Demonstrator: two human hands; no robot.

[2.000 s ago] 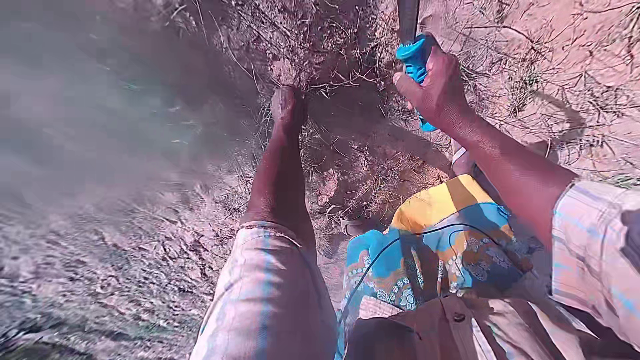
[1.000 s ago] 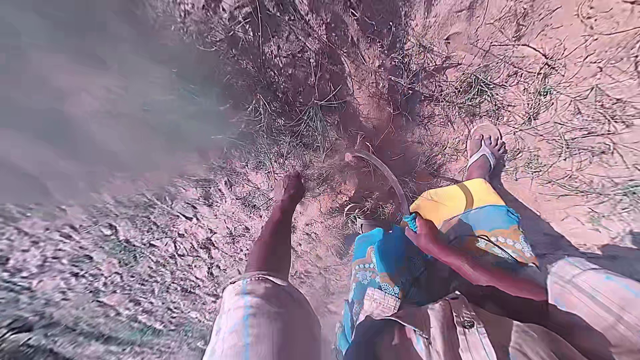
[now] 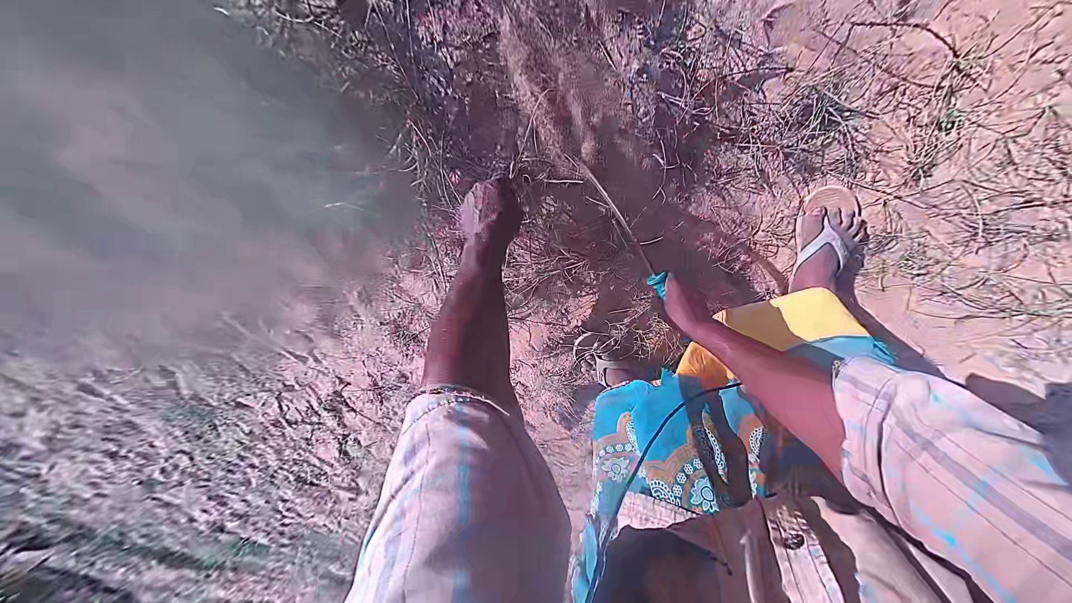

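My right hand [image 3: 685, 306] is closed around the blue handle [image 3: 658, 283] of a long, narrow blade [image 3: 615, 209], which points up and to the left into dry, twiggy plants [image 3: 553, 188]. My left hand [image 3: 492, 209] is at the upper middle, on the near edge of the same dry plants. Its fingers are dark and blurred, seemingly bent around stems, but I cannot tell for sure what they hold. The blade's tip lies among the stems, right of my left hand, and is hard to make out.
My sandalled foot [image 3: 829, 239] stands on reddish soil at the right. The other sandal [image 3: 607, 364] shows partly beside my patterned blue and yellow cloth [image 3: 670, 444]. Dry twigs [image 3: 946, 167] spread over the ground at the upper right. Haze or blur covers the upper left.
My right hand, raised at the upper right two seconds ago, came down near the cloth and has since moved up a little. The blade's direction has changed. My left hand stays near the plants.
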